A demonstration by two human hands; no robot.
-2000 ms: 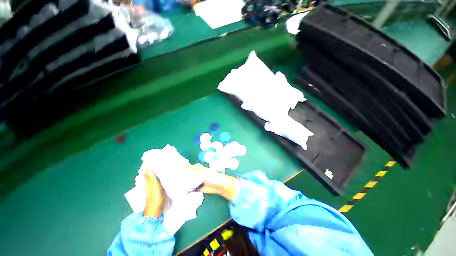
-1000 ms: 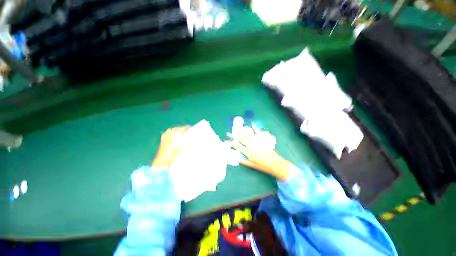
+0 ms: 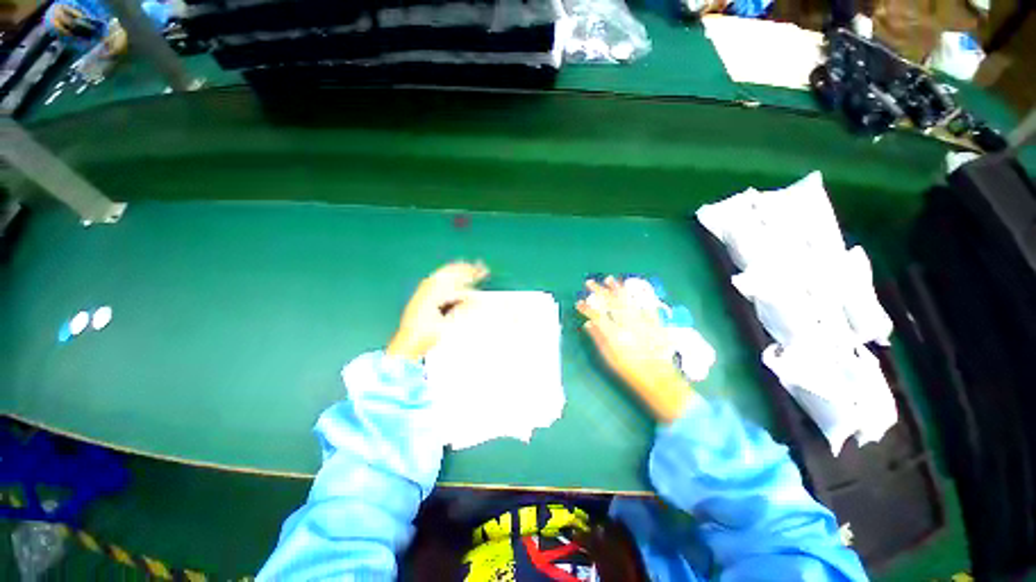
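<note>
A flat stack of white sheets (image 3: 500, 370) lies on the green bench in front of me. My left hand (image 3: 441, 309) is at its upper left edge, fingers loosely curled; whether it grips a sheet is hard to tell. A pile of white and blue discs (image 3: 691, 350) lies right of the stack. My right hand (image 3: 625, 335) rests over the left part of this pile with its fingers spread; what is under the fingers is hidden. White wrapped bundles (image 3: 795, 290) lie in the black compartment tray (image 3: 875, 500) at the right.
A few discs (image 3: 102, 317) lie far left. Black stacked trays (image 3: 988, 284) stand at the far right. Across the bench are a filled tray stack (image 3: 386, 46), a clear plastic bag (image 3: 608, 34), a pale paper sheet (image 3: 767, 55) and black units (image 3: 869, 85). A metal post (image 3: 57, 171) stands at left.
The view has swung, so the bench things show further right. My hands have moved apart from the white sheet both were handling. My right hand has moved onto the discs; my left is at the stack.
</note>
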